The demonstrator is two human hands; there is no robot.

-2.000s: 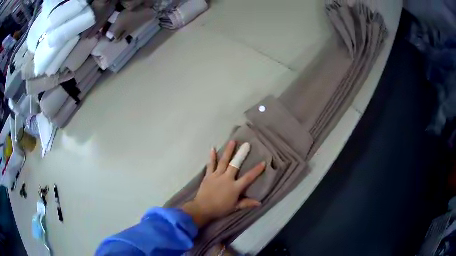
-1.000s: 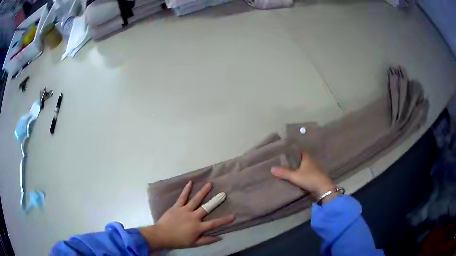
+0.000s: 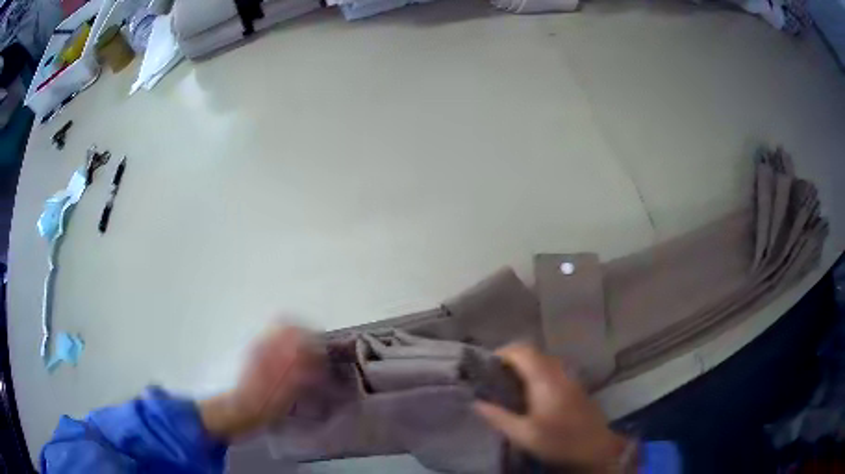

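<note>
The taupe curtain panel (image 3: 686, 287) lies across the near part of the table, its pleated end fanned at the right. Its left part is folded up in layers between my hands. My right hand (image 3: 547, 407) grips the folded layers, thumb and fingers around them. My left hand (image 3: 283, 380) is blurred at the left end of the folds; whether it holds cloth is unclear. The fabric strap (image 3: 573, 310) with a white dot lies across the panel, right of the folds.
The cream table (image 3: 371, 167) bears a pen (image 3: 112, 194), metal clips (image 3: 95, 160) and a label strip with light-blue ends (image 3: 54, 222) at left. A white tray (image 3: 65, 79) stands at upper left. Banded bundles (image 3: 213, 23) lie along the far edge.
My hands lay flat on the panel a second ago; now its left part is lifted and folded between them. My left hand has moved left and up. The strap now lies fully visible.
</note>
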